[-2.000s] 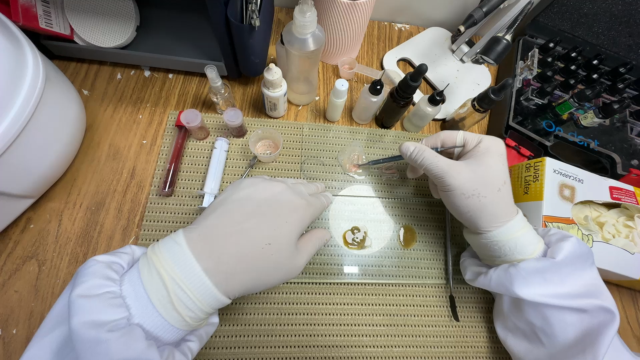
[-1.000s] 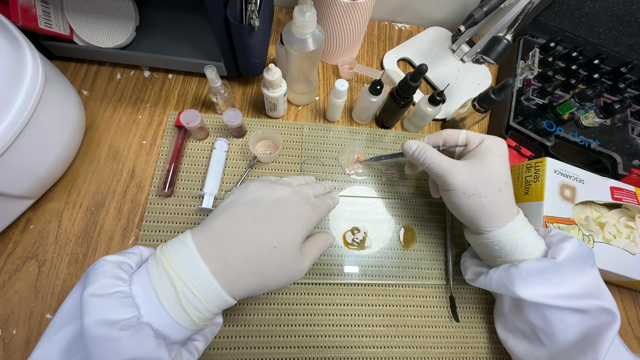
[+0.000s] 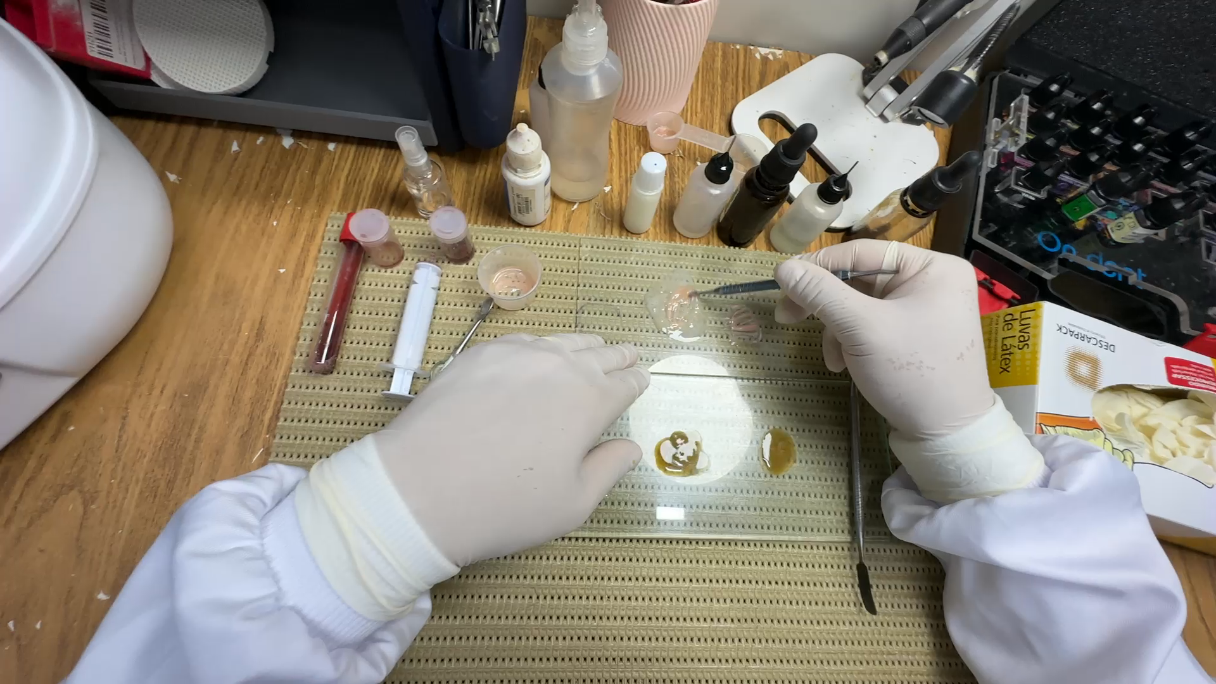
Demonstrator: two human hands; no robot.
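My gloved left hand [image 3: 522, 437] lies flat, palm down, on the left part of a glass plate [image 3: 722, 513]. In my gloved right hand [image 3: 883, 323] is a thin metal dental spatula [image 3: 746, 287], its tip in a pinkish paste [image 3: 681, 302] at the plate's far side. More pink material [image 3: 746, 324] sits just right of the paste. Nearer me, over a white disc [image 3: 703, 408], is a brown-yellow liquid smear [image 3: 677, 454], with an amber drop [image 3: 779, 451] to its right. A small cup of pink material [image 3: 510, 277] stands beyond my left hand, a metal instrument [image 3: 465, 337] leaning at it.
A syringe [image 3: 413, 328], a red-capped tube [image 3: 339, 309] and two small jars lie or stand at the left. Several dropper bottles [image 3: 765, 190] line the mat's far edge. Another spatula [image 3: 860, 503] lies right of the disc. A latex glove box [image 3: 1121, 399] stands at the right.
The pinkish paste under the spatula tip looks more spread out. My left hand stays on the plate with little movement.
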